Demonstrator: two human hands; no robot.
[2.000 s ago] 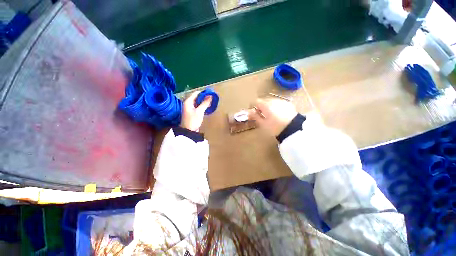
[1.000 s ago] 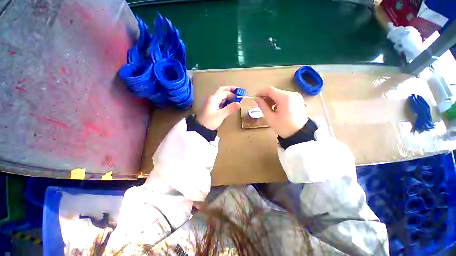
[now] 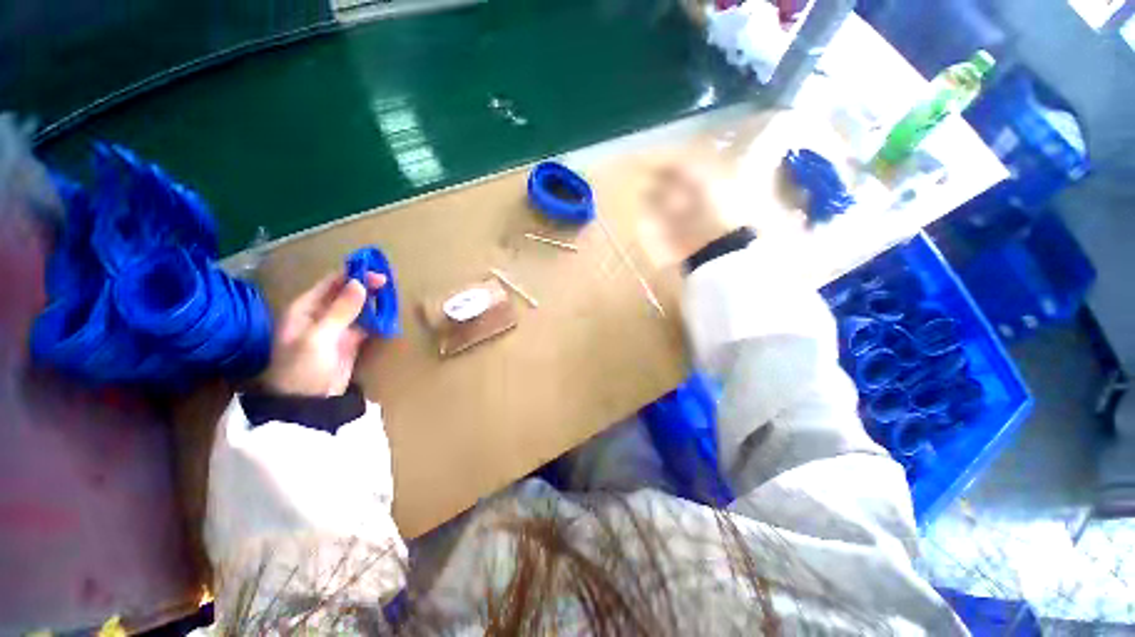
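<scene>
My left hand (image 3: 315, 339) holds a blue oval ring (image 3: 378, 294) upright between thumb and fingers, above the left part of the cardboard mat (image 3: 535, 386). My right hand (image 3: 687, 205) is blurred over the mat's right part, and I cannot tell whether it holds anything. A white dish (image 3: 467, 305) sits on a brown base (image 3: 477, 332) between the hands. A thin applicator stick (image 3: 515, 289) rests at the dish's right edge, and another stick (image 3: 551, 241) lies farther back. More blue rings (image 3: 561, 194) sit in a short stack near the mat's back edge.
Blue tailed parts (image 3: 156, 292) are heaped at the left by the grey panel (image 3: 87, 498). Small blue fittings (image 3: 817, 184) lie at the right. A blue crate of rings (image 3: 983, 429) stands at right. A green bottle (image 3: 927, 122) lies beyond. The green conveyor (image 3: 286, 137) runs behind.
The view has swung right. My left hand has drawn away from the dish with the ring. My right hand has left the dish and reached right. A stick now rests beside the dish.
</scene>
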